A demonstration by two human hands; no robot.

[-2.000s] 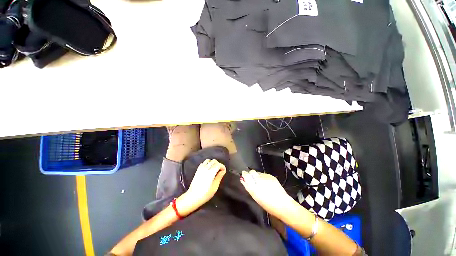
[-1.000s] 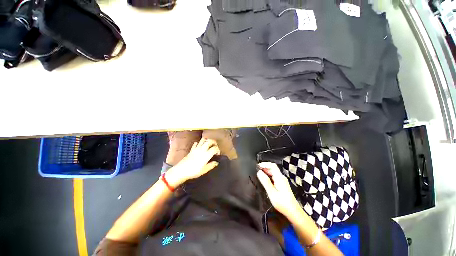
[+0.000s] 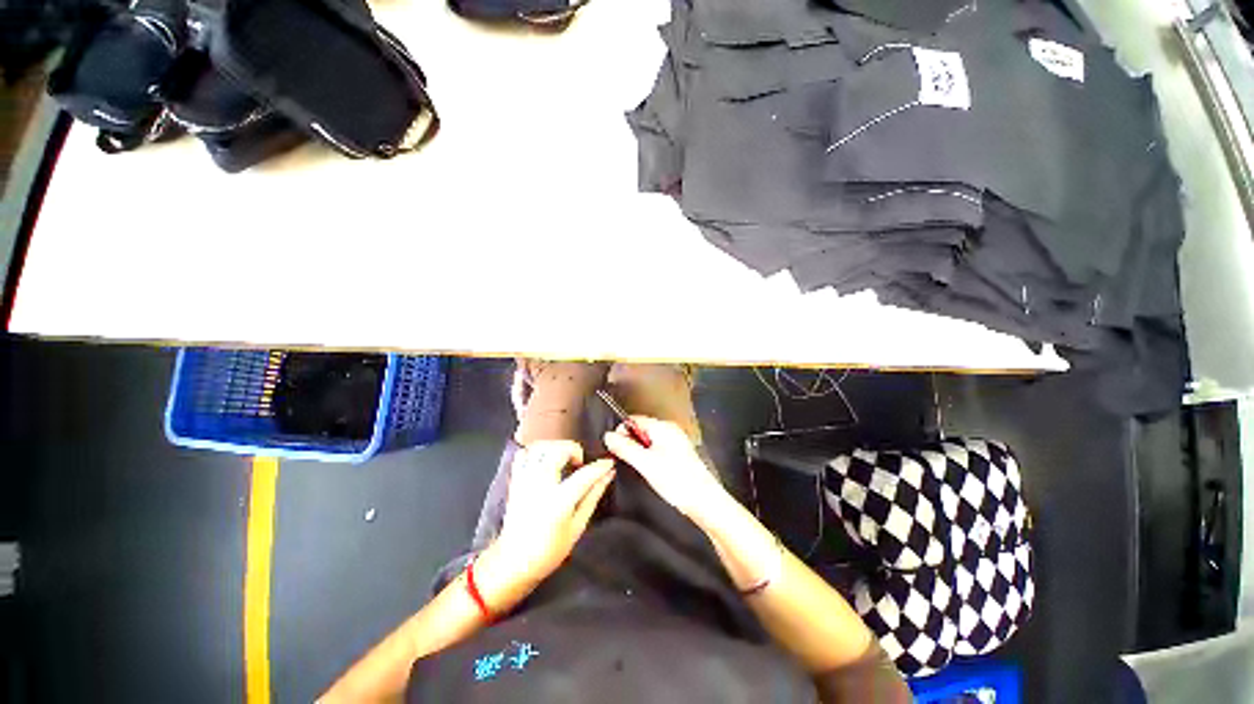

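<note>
My right hand [image 3: 664,461] is closed around small snips [image 3: 627,421] with a thin metal tip and a reddish part; the tip points up and left above my lap. My left hand [image 3: 550,502] is just left of it, fingers bent together and close to the right hand's fingertips. Whether it pinches dark cloth or a thread cannot be made out. Dark cloth [image 3: 619,605] with small blue lettering covers my lap. No separate pouch can be told from it between my hands.
A white table [image 3: 454,261] spans ahead. Stacked dark panels [image 3: 784,151] with white labels lie right, black bags [image 3: 323,83] left. Below are a blue crate [image 3: 275,446] with black pieces at left, a checkered cushion [image 3: 949,530] at right and hanging pale threads [image 3: 811,385].
The dark rounded piece seen at my left hand earlier is no longer distinguishable. My hands moved apart, then came back together over my lap. The snips now show clearly. The view has shifted.
</note>
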